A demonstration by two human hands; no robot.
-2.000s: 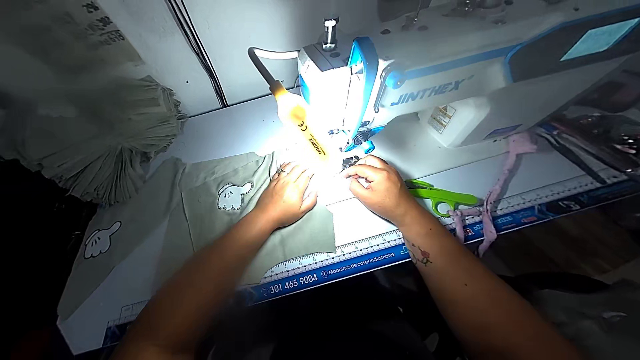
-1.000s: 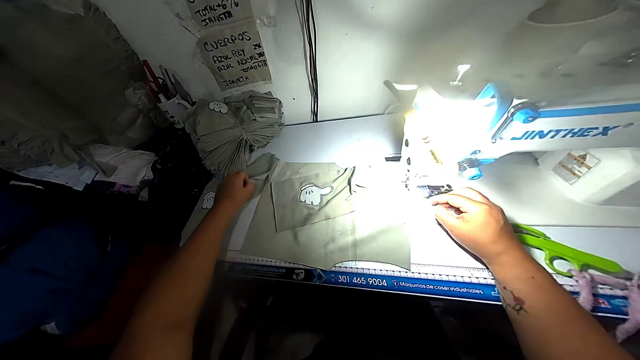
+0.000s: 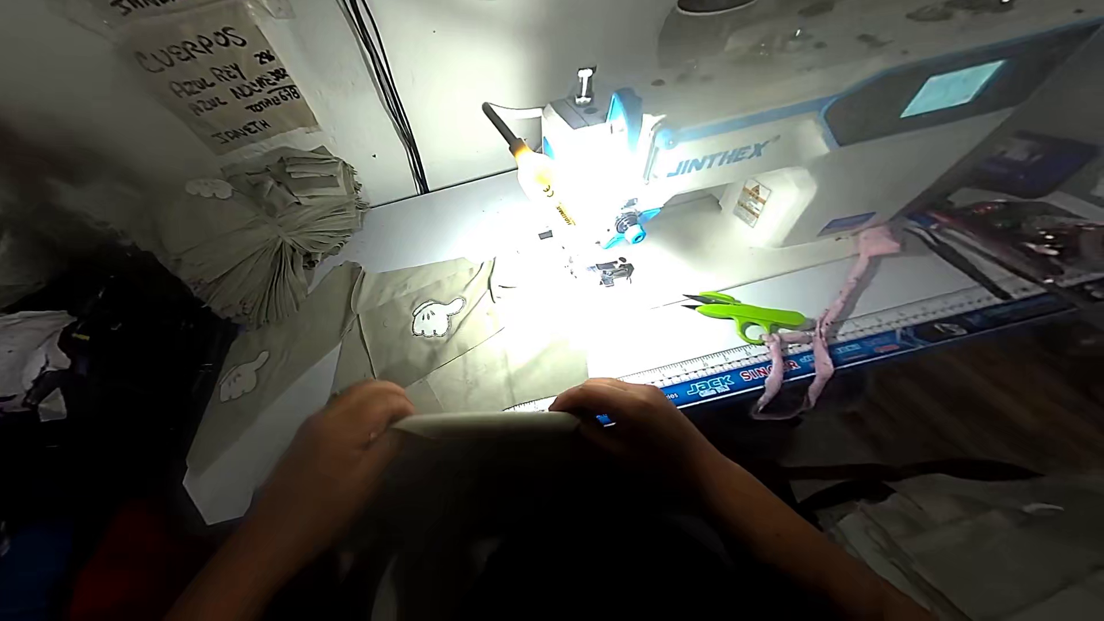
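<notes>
A piece of greyish fabric [image 3: 483, 423] is stretched between my two hands at the near edge of the table. My left hand [image 3: 358, 423] grips its left end, and my right hand [image 3: 625, 410] grips its right end. Beyond them, a grey-green fabric piece with a white glove-shaped patch [image 3: 437, 317] lies on the table. Another fabric piece with a similar patch [image 3: 244, 376] lies to its left. The presser foot [image 3: 614, 272] of the Jinthex sewing machine [image 3: 716, 164] stands behind the fabric, under a bright lamp [image 3: 536, 172].
Green thread snips [image 3: 746, 315] lie right of the sewing area, beside a pink fabric strip [image 3: 837, 315]. A ruler tape [image 3: 716, 355] runs along the table's front edge. A bundle of grey fabric pieces [image 3: 285, 233] sits at the back left, and more fabric [image 3: 992, 535] is at lower right.
Both hands have moved toward me, off the patched fabric and the machine area. They now hold a piece of fabric between them. The view has shifted.
</notes>
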